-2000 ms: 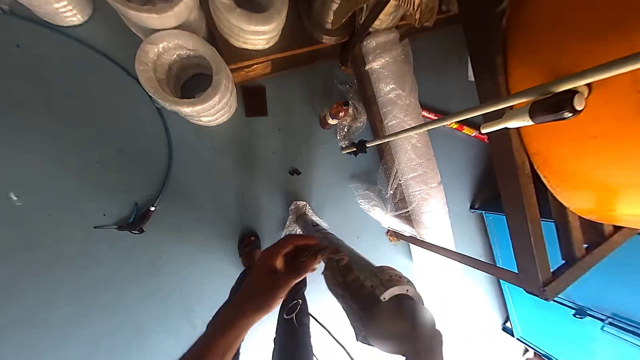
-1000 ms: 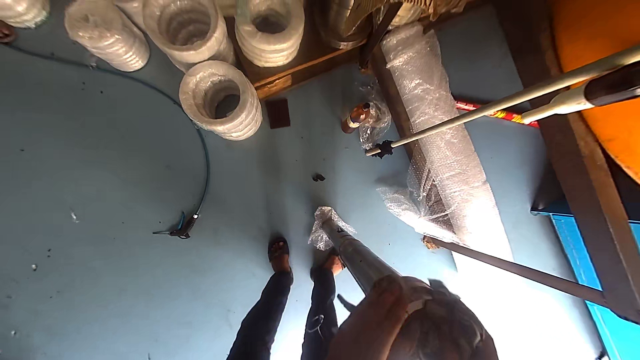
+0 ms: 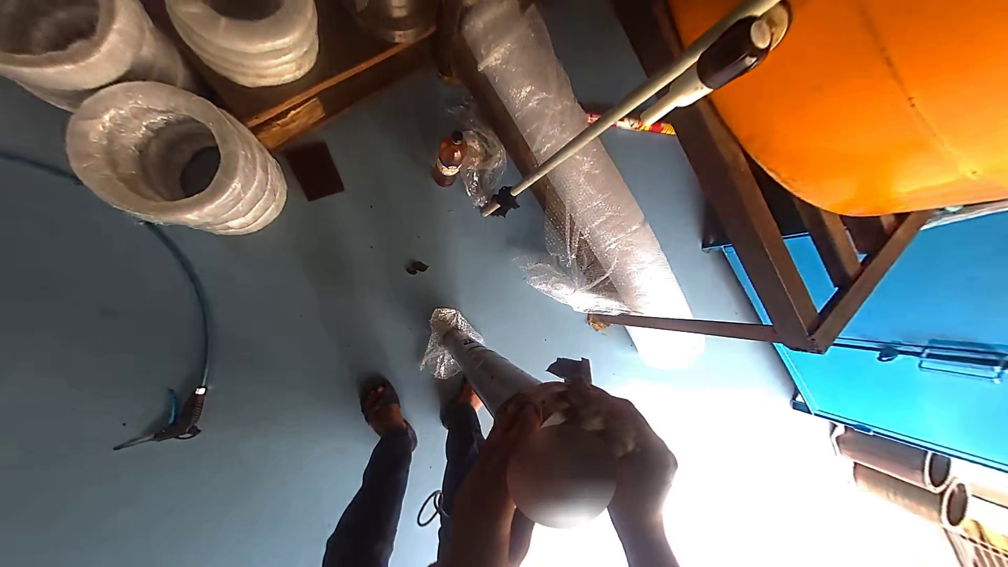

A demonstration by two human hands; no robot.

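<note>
A long grey cylinder stands upright on the floor near my feet, its lower end wrapped in clear bubble wrap. Its round top end is close below the camera. My left hand grips the cylinder's upper part from the left side. Around the right side of the same top, my right hand is closed, with a crumpled piece of brown tape or wrapping sticking out beyond the fingers. The exact finger positions are partly blurred and dark.
Plastic-wrapped ring stacks are at upper left. An air blow gun on a hose lies left. A bottle and a long bubble-wrapped roll lie ahead. A brown metal frame holds an orange tank by a blue cabinet.
Earlier, one hand was near the cylinder's side, with its fingers together. Now both hands are around the top, and the cylinder's round end faces the camera.
</note>
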